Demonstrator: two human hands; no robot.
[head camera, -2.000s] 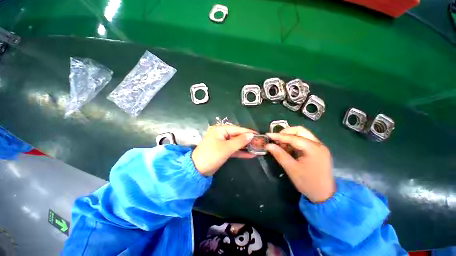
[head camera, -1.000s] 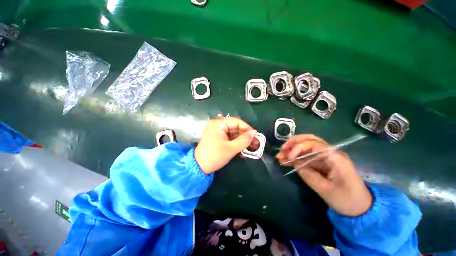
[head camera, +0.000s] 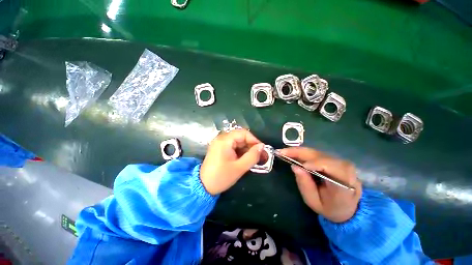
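Note:
My left hand (head camera: 226, 161) pinches a silver rounded-square watch case (head camera: 264, 159) at its upper left edge, over the dark-green mat. My right hand (head camera: 329, 182) holds thin silver tweezers (head camera: 323, 177). Their tip touches or nearly touches the upper right edge of the held case; any tiny part there is too small to tell. A loose pile of tiny silver-white fittings (head camera: 230, 124) lies just beyond my left hand, partly hidden by it.
Single cases lie beyond my right hand (head camera: 293, 134), left of my left hand (head camera: 171, 149) and farther back (head camera: 205, 95). Stacked cases (head camera: 288, 87) sit at right centre, a pair (head camera: 409, 128) farther right. Two clear plastic bags (head camera: 144, 86) (head camera: 84, 89) lie at left.
My right hand has left the case's edge, turned the tweezers, and come back with their tip at the case. My left hand keeps holding the case, now tilted differently.

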